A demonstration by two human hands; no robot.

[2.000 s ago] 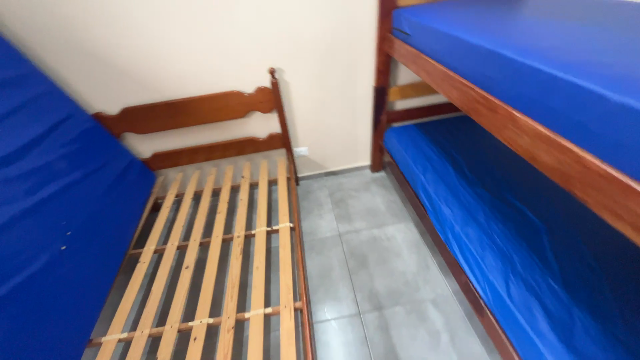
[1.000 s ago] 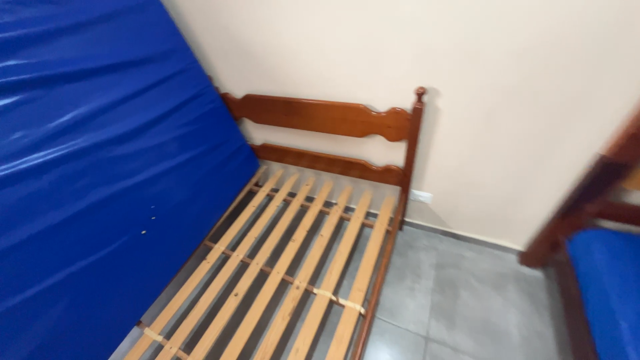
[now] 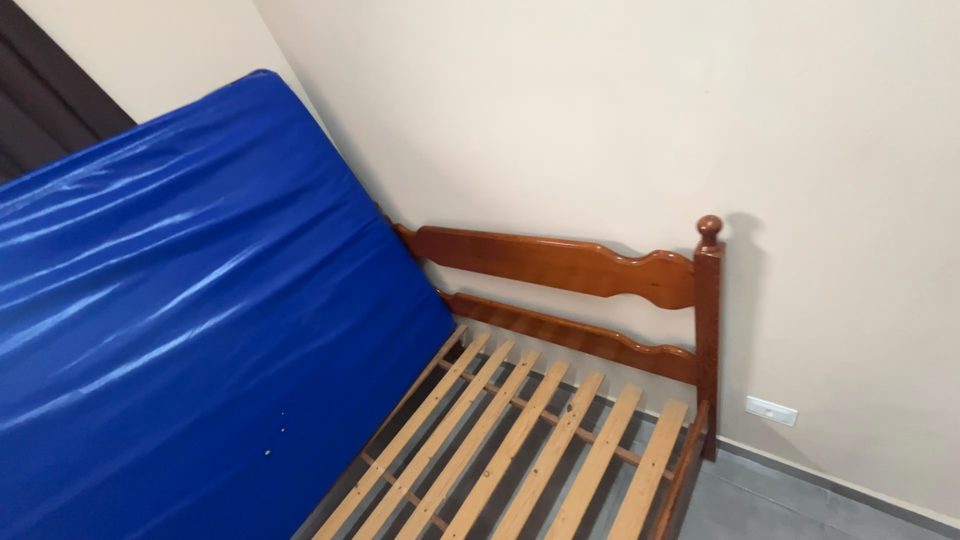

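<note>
Neither my left hand nor my right hand shows in the head view. A mattress in a shiny blue cover [image 3: 202, 300] stands tilted up on its long edge along the left side of a wooden bed frame. Its cover is wrinkled and has a few small white spots low down. The bed's varnished headboard [image 3: 555, 262] is against the wall, with a round-knobbed post [image 3: 707, 322] at its right end. Pale wooden slats [image 3: 517, 457] run lengthwise in the frame and lie bare. The side rail [image 3: 681, 480] runs down from the post.
Behind the mattress at the upper left hangs a dark curtain [image 3: 52, 97]. A white wall socket [image 3: 772, 411] is right of the bed post. Grey floor tiles [image 3: 765, 499] meet a grey skirting beside the bed.
The view has swung left, so the bunk bed with blue mattresses, seen on the right earlier, is out of sight. The dark curtain has come into view.
</note>
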